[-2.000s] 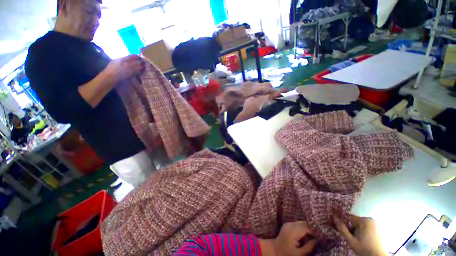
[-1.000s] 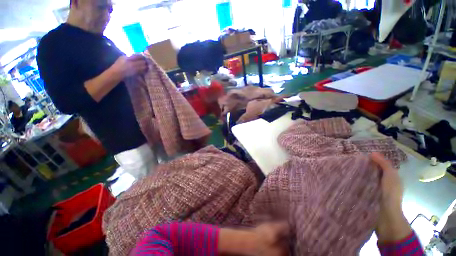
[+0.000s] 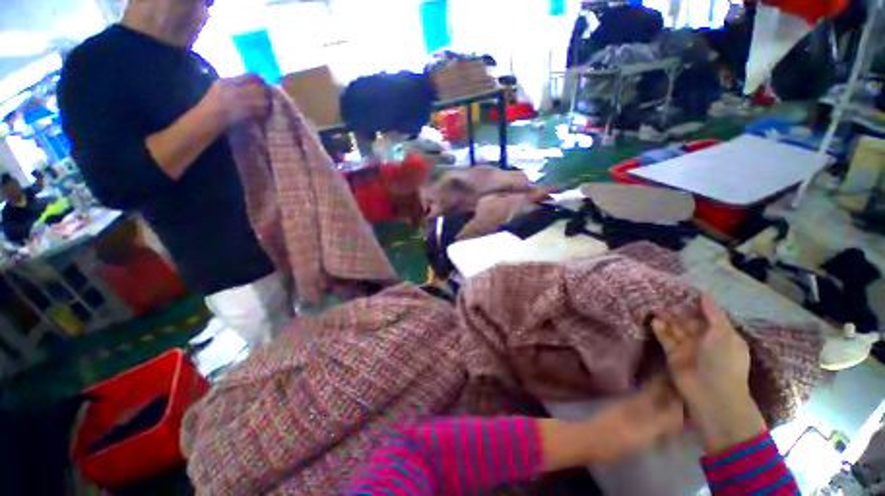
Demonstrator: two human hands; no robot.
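Observation:
The pink-brown tweed garment (image 3: 573, 300) lies bunched on the white sewing table (image 3: 485, 250) and drapes over its left and front edges. My right hand (image 3: 711, 363) is raised at the garment's right part, with its fingers curled on the cloth. My left hand (image 3: 636, 424) is blurred and reaches across beside my right wrist, low on the garment; what its fingers hold is hidden. Part of the sewing machine (image 3: 810, 450) shows brightly lit at the lower right. A small cream oval piece (image 3: 847, 349) stands right of the garment.
A standing person in a dark top (image 3: 160, 145) holds matching tweed (image 3: 301, 208) at the left. A red bin (image 3: 141, 417) is on the floor at lower left. More tweed (image 3: 330, 397) bulges in front of me. Dark scraps and a white board (image 3: 737, 167) lie beyond the table.
My left hand has moved right, close to my right hand. The raised cloth has dropped and is bunched and folded. My right hand has shifted slightly left and down.

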